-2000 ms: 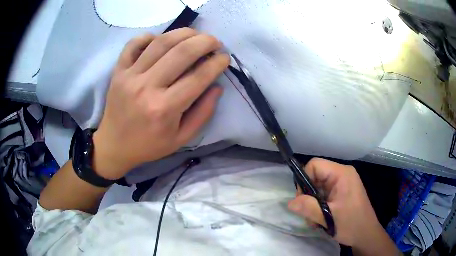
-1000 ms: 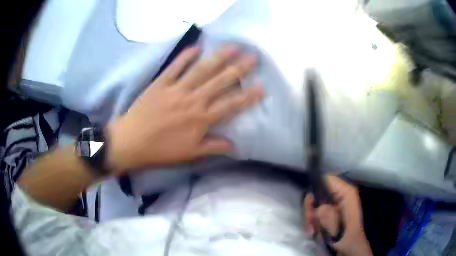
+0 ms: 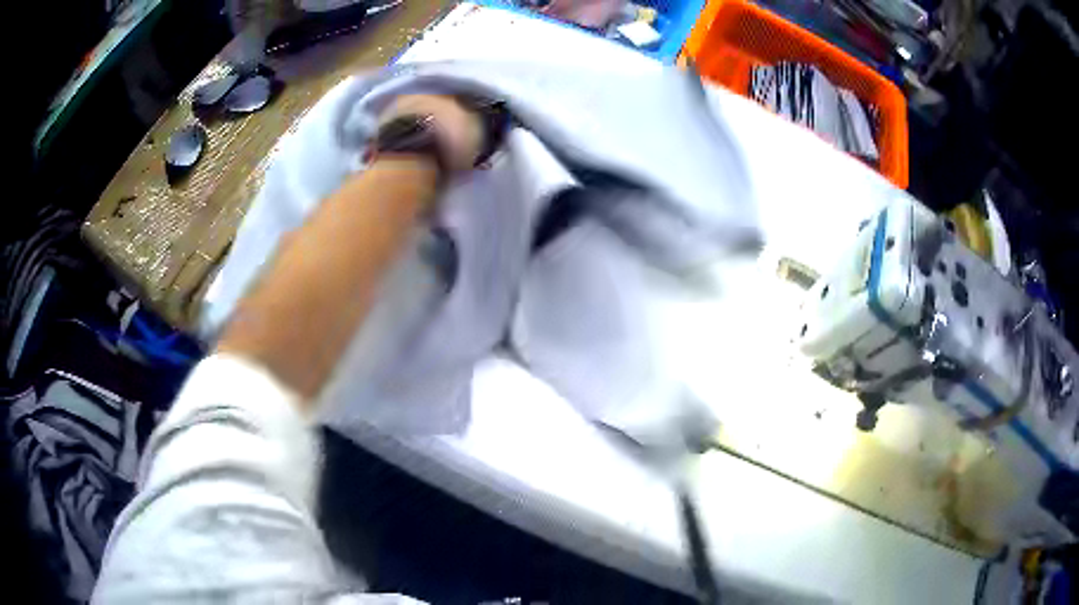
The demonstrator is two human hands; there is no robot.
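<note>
The pale grey-white garment panel [image 3: 639, 106] is bunched and folded over the white table, with its left part hanging towards the front edge. Dark patches show between its folds. My left hand [image 3: 456, 128] is at the panel's upper left, blurred and partly covered by cloth, and appears to grip it. My right hand is not in view. A blurred dark long shape, which looks like the scissors [image 3: 696, 538], lies on the table near the front edge, right of the panel.
The white sewing machine head [image 3: 887, 296] stands at the right. An orange basket [image 3: 905, 142] with striped strips is at the back, beside a blue basket [image 3: 680, 30]. Sunglasses [image 3: 246, 95] and a dark oval object [image 3: 185, 147] lie on the cardboard at left.
The view has swung up and back. The panel, flat under my left hand before, is now lifted and folded. My right hand, which held the scissors, has left the picture.
</note>
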